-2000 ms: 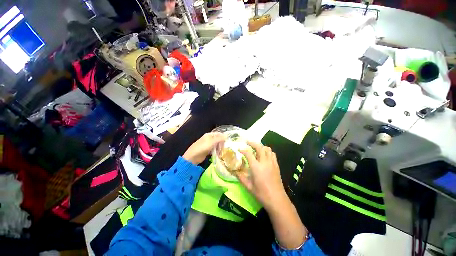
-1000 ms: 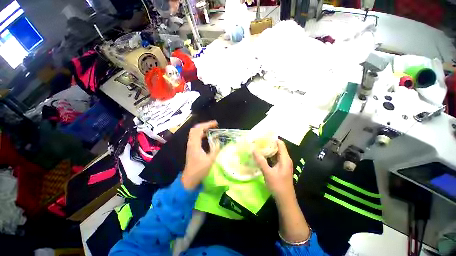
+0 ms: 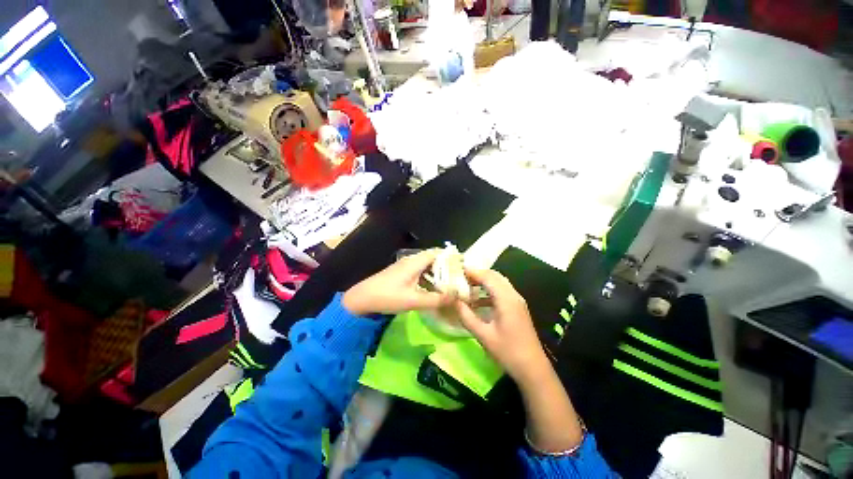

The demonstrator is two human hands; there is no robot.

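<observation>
A pale yellow piece of flatbread (image 3: 450,271) is held upright between both hands, above a neon cut panel (image 3: 412,360) with a black logo patch. My left hand (image 3: 397,285) pinches it from the left. My right hand (image 3: 500,318) holds its right side. A clear plastic food bag (image 3: 449,320) shows partly beneath the hands; the fingers hide much of it.
A white sewing machine (image 3: 748,210) with a green side cover (image 3: 638,208) stands at right, beside a black panel with neon stripes (image 3: 669,365). A white fabric pile (image 3: 552,103) lies behind. A red plastic bag (image 3: 313,161) lies by a beige machine (image 3: 271,114).
A second ago my hands were apart, with the bread at the right hand and the bag spread between them. Now they have come together around the bread, and the bag sits lower.
</observation>
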